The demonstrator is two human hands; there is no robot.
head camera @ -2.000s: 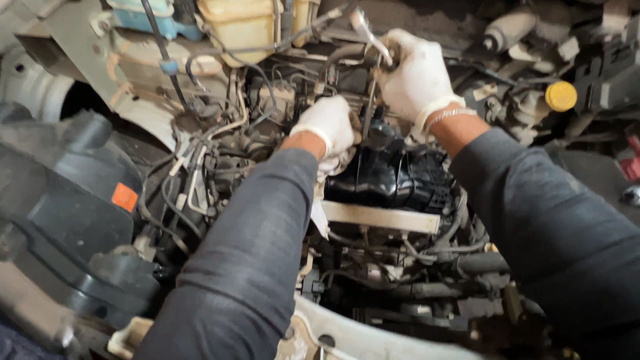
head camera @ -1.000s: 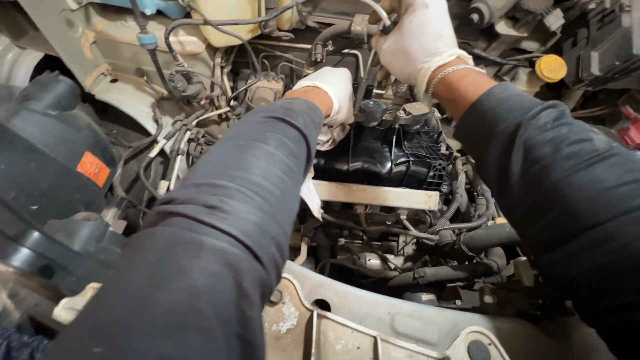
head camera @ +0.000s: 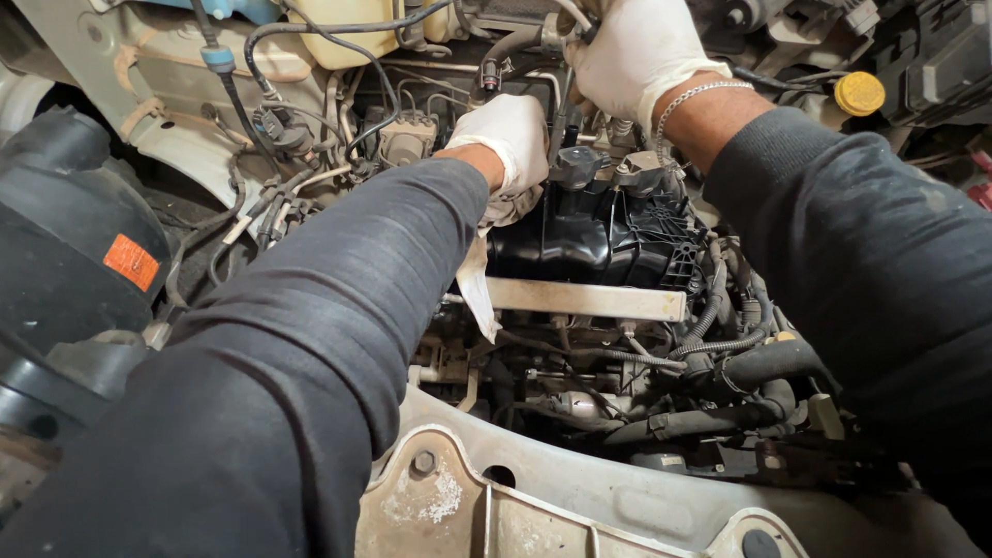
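My left hand (head camera: 508, 143), in a white glove, is closed on a crumpled grey-white cloth (head camera: 508, 208) at the left end of the black plastic intake manifold (head camera: 585, 240). A white strip (head camera: 478, 291) hangs below the cloth. My right hand (head camera: 639, 58), gloved too and with a chain bracelet at the wrist, is higher up, beside a dark hose with a metal fitting (head camera: 552, 35). Its fingertips are partly hidden, so what it grips is unclear. Two ignition coils (head camera: 577, 167) stand just behind the manifold. A pale metal bar (head camera: 585, 298) lies along the manifold's front edge.
Around the engine bay are a yellowish plastic reservoir (head camera: 349, 31), a yellow cap (head camera: 859, 93), a black plastic housing (head camera: 62, 225) with an orange label, and coolant hoses (head camera: 775, 364). Wiring runs on the left. The metal front crossmember (head camera: 620, 496) spans the near side.
The view has shifted closer over the engine. A pale curved piece seen above my right hand two seconds ago is now mostly out of frame. My left hand stays on the cloth by the manifold.
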